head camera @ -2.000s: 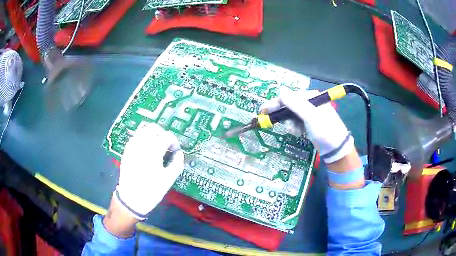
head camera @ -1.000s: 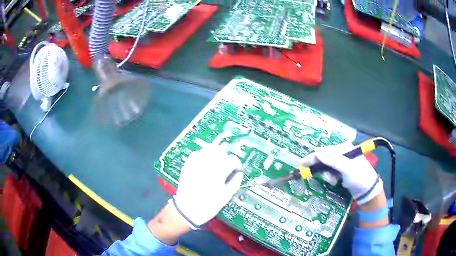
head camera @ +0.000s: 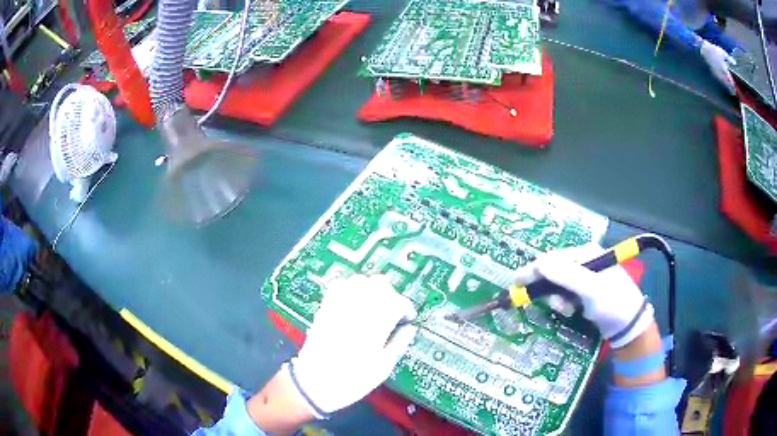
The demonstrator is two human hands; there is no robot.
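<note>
A large green printed circuit board (head camera: pixel 503 200) lies solder side up on a red pallet (head camera: pixel 285 327), which shows at its edges. My right hand (head camera: pixel 596 294), in a white glove, grips a soldering iron (head camera: pixel 626 249) with a black handle and yellow bands. The iron's tip points down left, close to the board's middle; contact cannot be told. My left hand (head camera: pixel 353 345), also gloved, is over the board's left part with fingers pinched near the tip. A faint thin strand of solder wire (head camera: pixel 430 321) shows at its fingertips. The hand hides the board's near left edge.
A white fan (head camera: pixel 83 132) and a grey hose (head camera: pixel 173 51) with a clear hood (head camera: pixel 204 180) stand at left. More boards on red pallets (head camera: pixel 477 115) lie beyond. Another person's gloved hand (head camera: pixel 718 64) is at upper right. An iron stand (head camera: pixel 696 413) is at lower right.
The view has swung left and up since the first frame. My left hand has dropped slightly from the board's upper tracks since the second. Another person's arm has appeared at upper right.
</note>
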